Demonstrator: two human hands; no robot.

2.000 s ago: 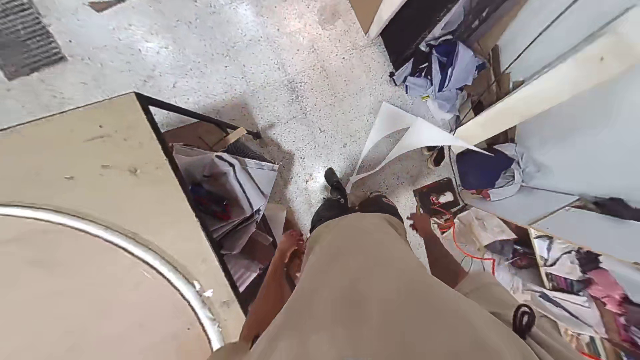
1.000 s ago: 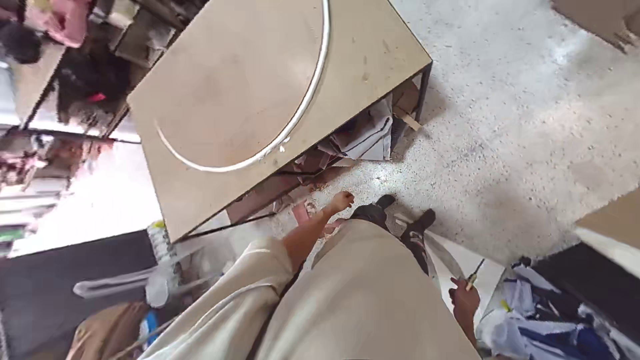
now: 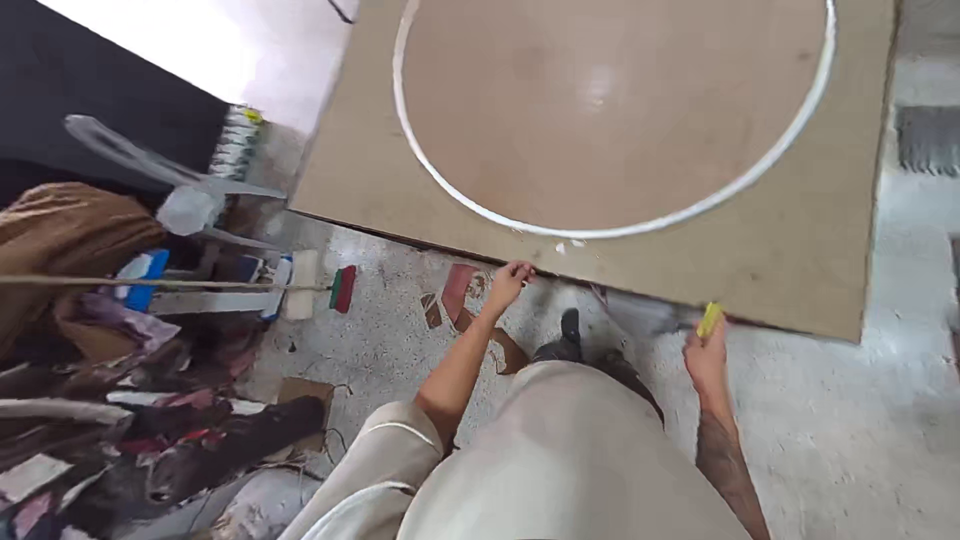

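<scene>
My left hand [image 3: 511, 285] is at the near edge of a large tan tabletop [image 3: 360, 187], its fingers loosely curled with nothing visible in them. Whether it touches the edge cannot be told. My right hand [image 3: 705, 349] holds a small yellow object [image 3: 709, 320], blurred, at the same edge farther right. A white ring-shaped strip [image 3: 577, 233] curves across the tabletop around a browner, slightly shiny round area [image 3: 600, 135]. Small white scraps [image 3: 570, 246] lie just outside the ring, between my two hands.
On the left stand a ceiling fan [image 3: 191, 206] with pale blades, brown cloth [image 3: 75, 232] and a heap of fabric scraps [image 3: 202, 450]. A red and green brush head [image 3: 343, 289] and reddish pieces [image 3: 456, 292] are on the speckled floor [image 3: 390, 330] near my feet.
The view has swung round, and the tabletop now spreads in front of me. My right hand, earlier near a white sheet low on the right, is now at the table edge.
</scene>
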